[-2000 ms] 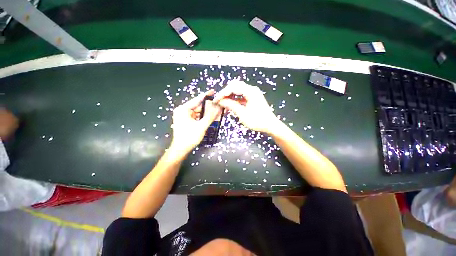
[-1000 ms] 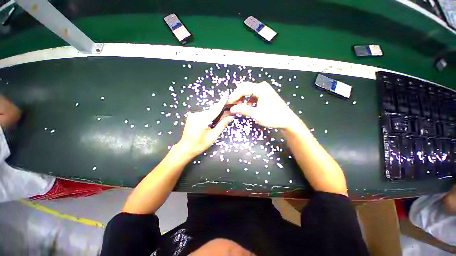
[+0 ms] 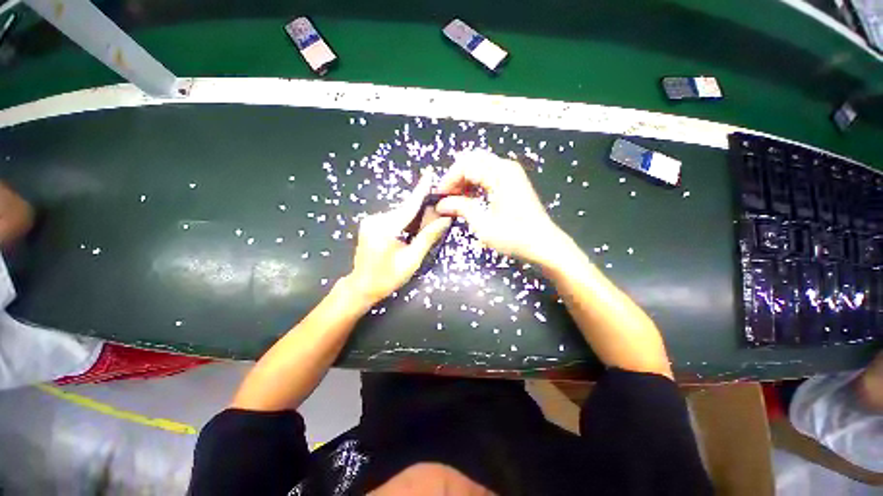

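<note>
A black mobile phone (image 3: 422, 221) is held tilted above the dark green bench, mostly hidden by my fingers. My left hand (image 3: 385, 249) grips it from the left. My right hand (image 3: 492, 202) is at the phone's upper end, thumb and fingertips brought together there; whether they pinch a small part I cannot tell. Tiny white small parts (image 3: 455, 276) lie scattered on the bench around and below my hands.
A waiting phone (image 3: 646, 162) lies on the bench at right, beside a black blister tray (image 3: 808, 242). Beyond the white edge strip (image 3: 407, 101), several phones lie on the green belt (image 3: 571, 58). A metal post (image 3: 111, 44) slants at upper left. Other people's arms (image 3: 14, 215) show at both sides.
Over the two seconds, the phone in my left hand has turned from showing its keypad to an edge-on tilt. The phones on the belt have shifted left in view.
</note>
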